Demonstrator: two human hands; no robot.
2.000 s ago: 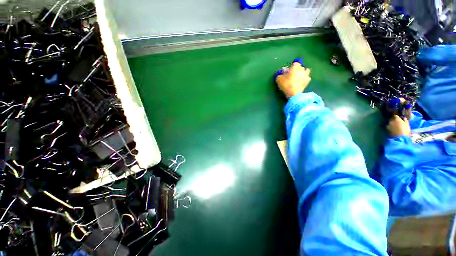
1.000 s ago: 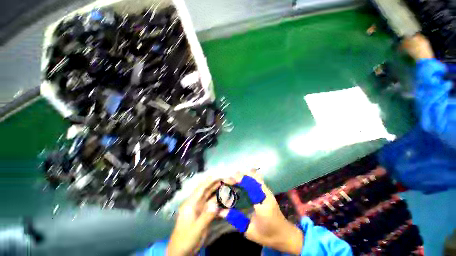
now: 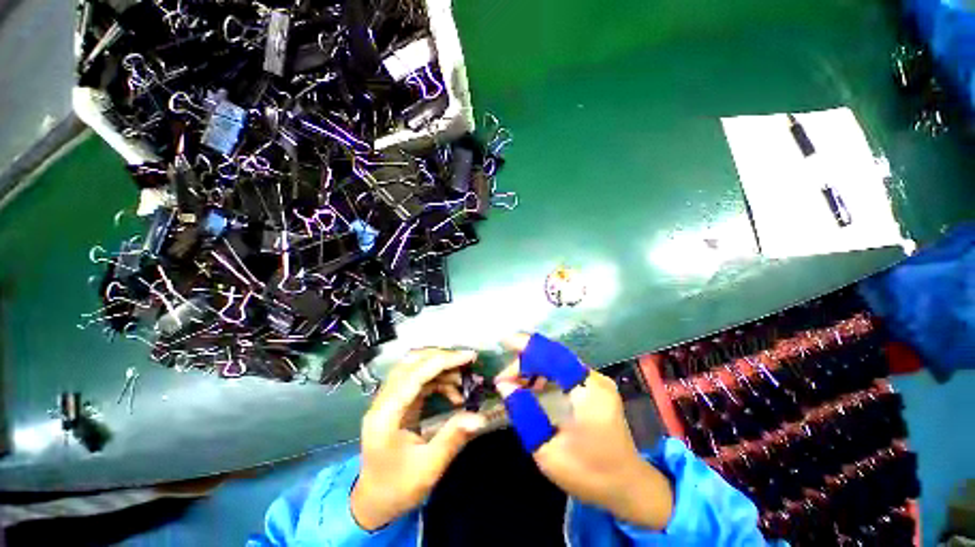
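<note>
My left hand has its fingers curled around a small dark workpiece at the bench's near edge. My right hand, with blue finger wraps on two fingers, is just right of the workpiece. Its thumb and forefinger are close together; whether they hold anything is unclear. A small round piece with an orange spot lies on the green bench beyond my hands. Black binder clips with silver wire handles lie heaped at the left, spilling from an off-white bin.
A white sheet with two black strips lies on the bench at the right. Red trays with rows of clipped assemblies are at lower right. Blue-sleeved parts of a person show at the right edge. Loose clips lie at lower left.
Two seconds ago a blue-sleeved arm reached far across the bench. One second ago both hands were around a round ring-like piece; now they are slightly apart, and the view has shifted.
</note>
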